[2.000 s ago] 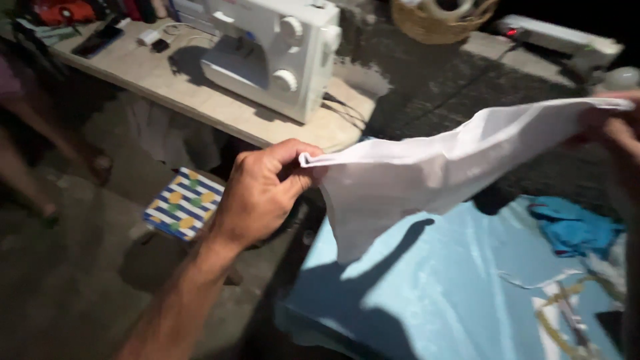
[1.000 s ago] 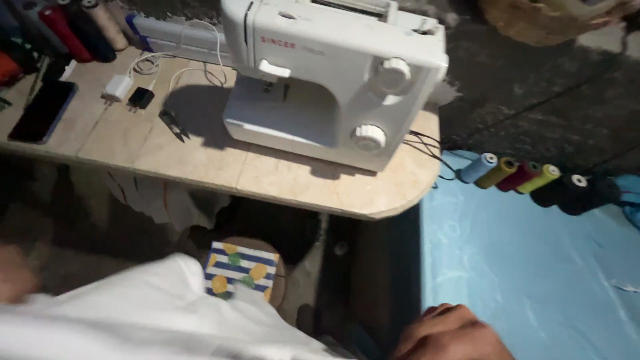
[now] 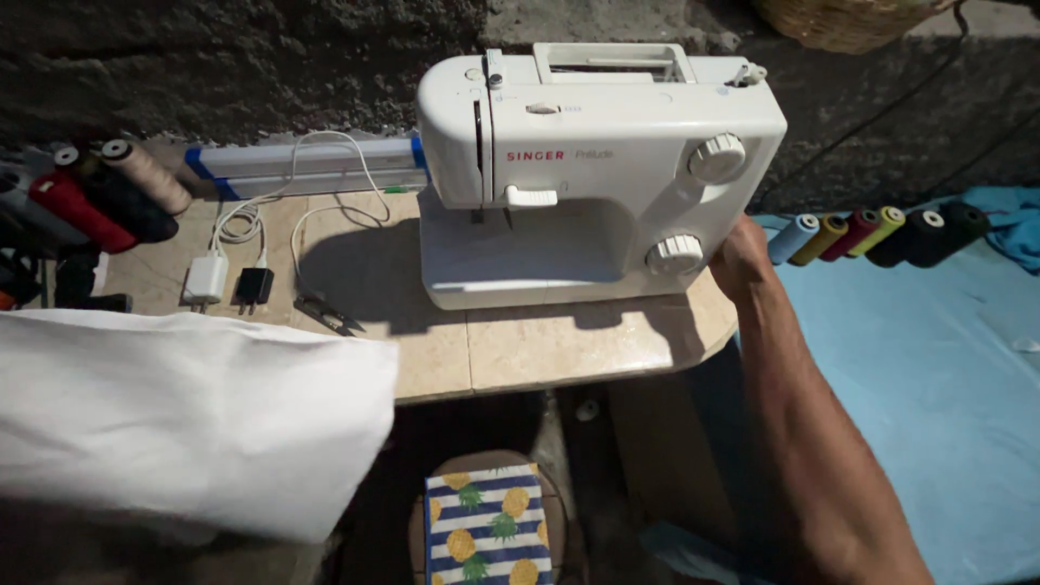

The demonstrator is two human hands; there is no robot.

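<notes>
A white Singer sewing machine (image 3: 601, 162) stands on a tiled tabletop (image 3: 544, 341). My right hand (image 3: 738, 253) reaches to the machine's right side, near its lower dial; the fingers are hidden behind the housing. White cloth (image 3: 203, 414) spreads across the lower left, its upper edge over the table's front edge. My left hand is out of sight. Thread snips (image 3: 325, 315) lie on the tabletop left of the machine, next to a white cable and two chargers, one white (image 3: 206, 279) and one black (image 3: 254, 286).
Several thread spools (image 3: 861, 234) line the back of a light blue cloth surface (image 3: 910, 357) at right. More spools (image 3: 89, 203) lie at far left. A stool with a pineapple-print cover (image 3: 487, 528) stands below the table. A wicker basket (image 3: 853, 20) sits at the upper right.
Two seconds ago both hands held the white cloth stretched over the blue surface. Now the cloth is at the lower left and my right hand is at the machine's side. The view has shifted toward the machine.
</notes>
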